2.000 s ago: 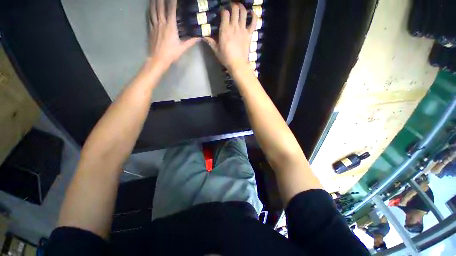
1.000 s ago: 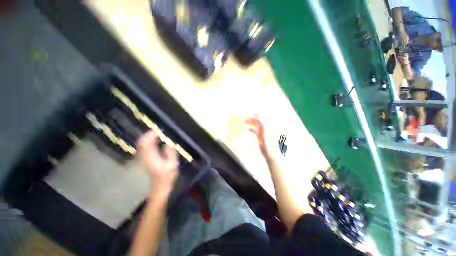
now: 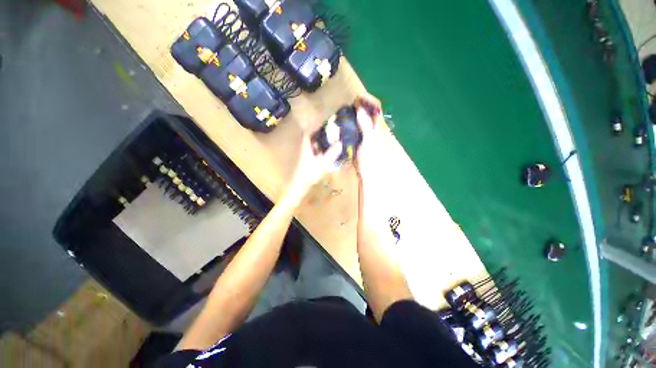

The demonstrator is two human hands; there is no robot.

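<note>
My left hand [image 3: 316,159] and my right hand [image 3: 368,123] hold a small batch of black power adapters [image 3: 342,133] between them, over the tan bench-top near the belt's edge. Pale and yellow marks show on the batch; the exact number of units is blurred. More adapters [image 3: 237,85] stand in two dense rows on the bench beyond my hands, with cord loops between the rows. The black packing tray [image 3: 108,269] lies to the left below the bench. It holds a pale divider sheet [image 3: 180,230] and rows of packed units [image 3: 180,180].
A green conveyor belt [image 3: 446,129] with a pale rail [image 3: 539,72] runs along the right, carrying scattered units [image 3: 536,175]. A cluster of units with cords [image 3: 489,327] stands at the bench's lower right. A small black corded item [image 3: 395,228] lies on the tan bench-top [image 3: 424,251].
My hands have gone from the tray to the bench, come together and taken hold of a batch of adapters. The view has turned towards the bench and belt.
</note>
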